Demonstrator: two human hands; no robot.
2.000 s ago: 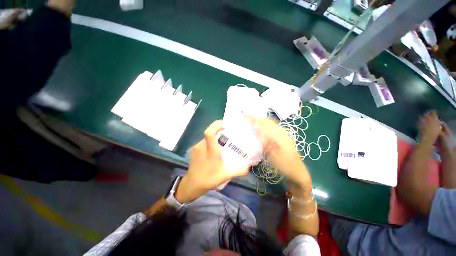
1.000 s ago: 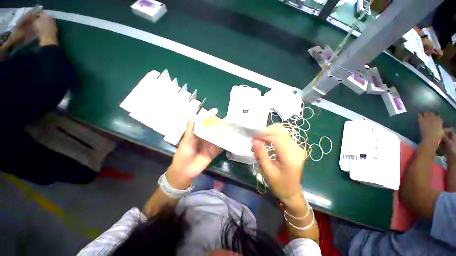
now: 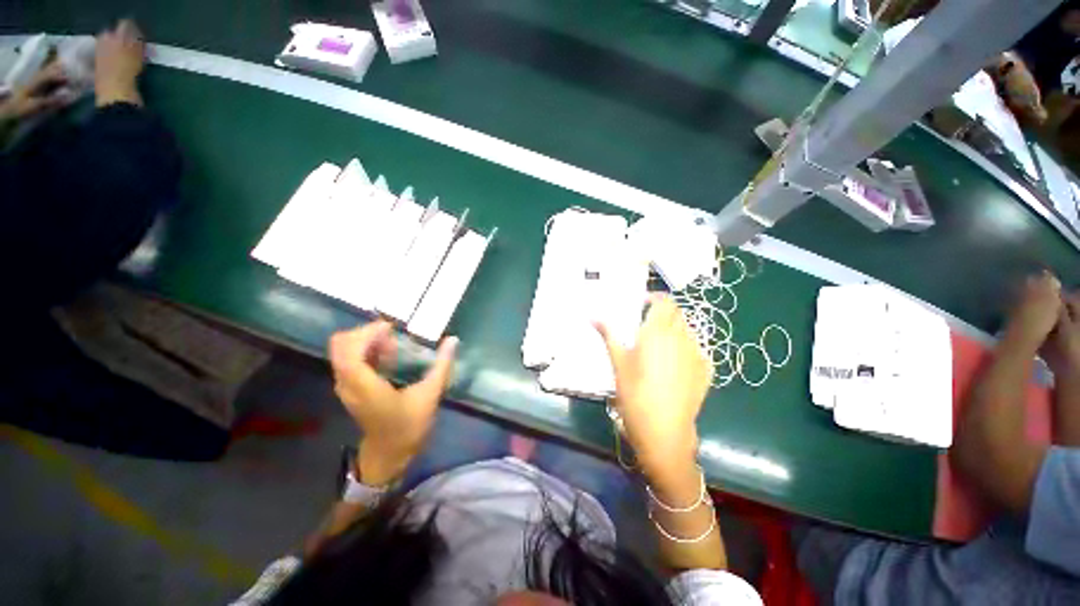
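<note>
A row of erected white cartons (image 3: 355,243) stands side by side at left, pointed flaps up along its far edge. My left hand (image 3: 391,385) is just below the row's near right end, thumb and fingers apart, holding nothing. A pile of flat white carton blanks (image 3: 580,296) with a small black mark lies in front of me. My right hand (image 3: 659,376) is at the pile's right edge, thumb over the top blank and fingers bent; whether it grips a blank is not clear.
Small white squares (image 3: 677,243) and tangled rubber bands (image 3: 711,337) lie by the grey post (image 3: 876,118). Another blank stack (image 3: 882,361) is beside the red mat (image 3: 962,474). Purple-panel cartons (image 3: 332,50) lie beyond the white stripe. Neighbours' hands show at both sides.
The carton held between my hands now stands at the right end of the row. My left hand has let go and moved down-left; my right hand has moved to the blanks. Purple-panel cartons have shifted.
</note>
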